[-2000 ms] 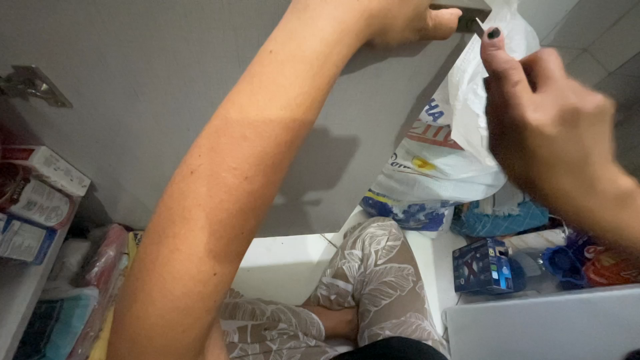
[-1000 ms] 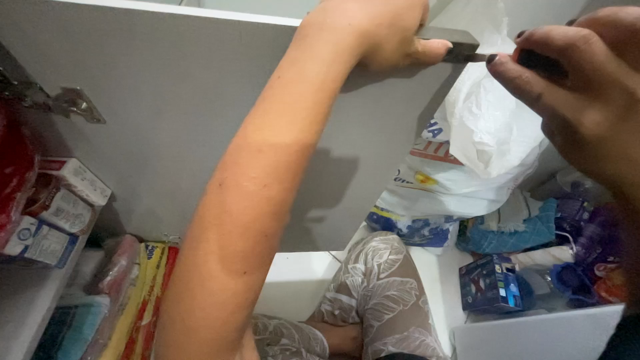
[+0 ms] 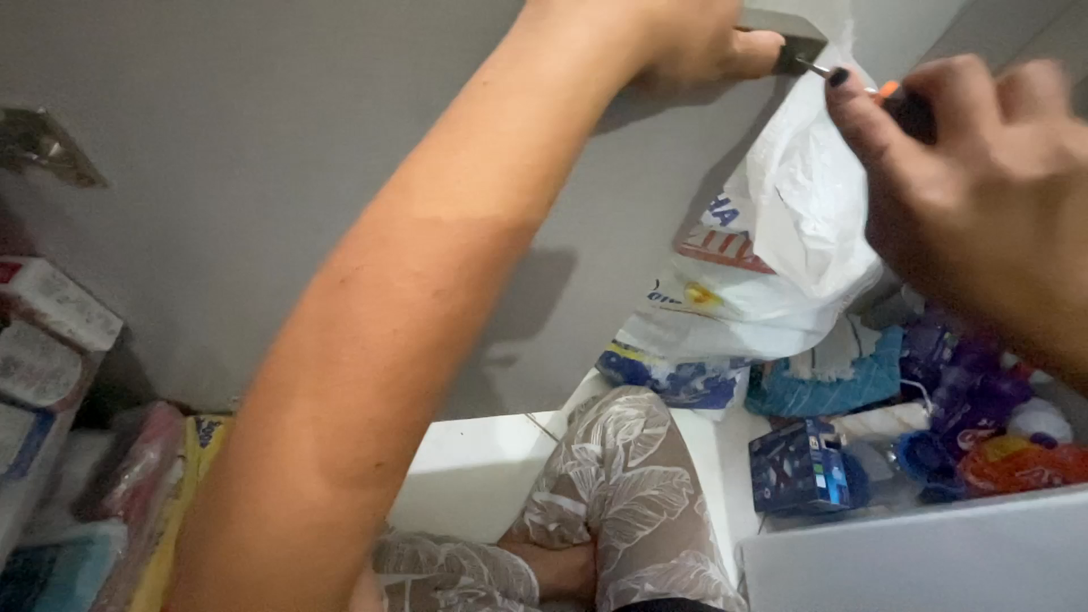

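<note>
A grey cabinet door panel [image 3: 280,170] fills the left and middle of the view, with a metal hinge [image 3: 49,146] at its left. My left hand [image 3: 688,42] grips a small dark grey bracket-like piece [image 3: 786,34] at the panel's top right edge; its fingertips are partly hidden. My right hand [image 3: 960,144] holds a screwdriver with a black and orange handle [image 3: 909,110], its thin metal shaft [image 3: 814,66] pointing left at that piece beside my left thumb. Whether the tip touches a screw is too small to tell.
White plastic bags [image 3: 807,229] hang behind the panel's right edge. Lower right, a dark blue box [image 3: 799,467], a blue cloth [image 3: 867,374] and packaged goods stand behind a white panel [image 3: 918,544]. Boxes [image 3: 64,302] and packets [image 3: 149,467] lie at left. My crossed legs [image 3: 629,493] are below.
My right hand has shifted and turned around the screwdriver, whose orange part now shows. My left hand keeps its hold at the panel's edge. The view has tilted slightly.
</note>
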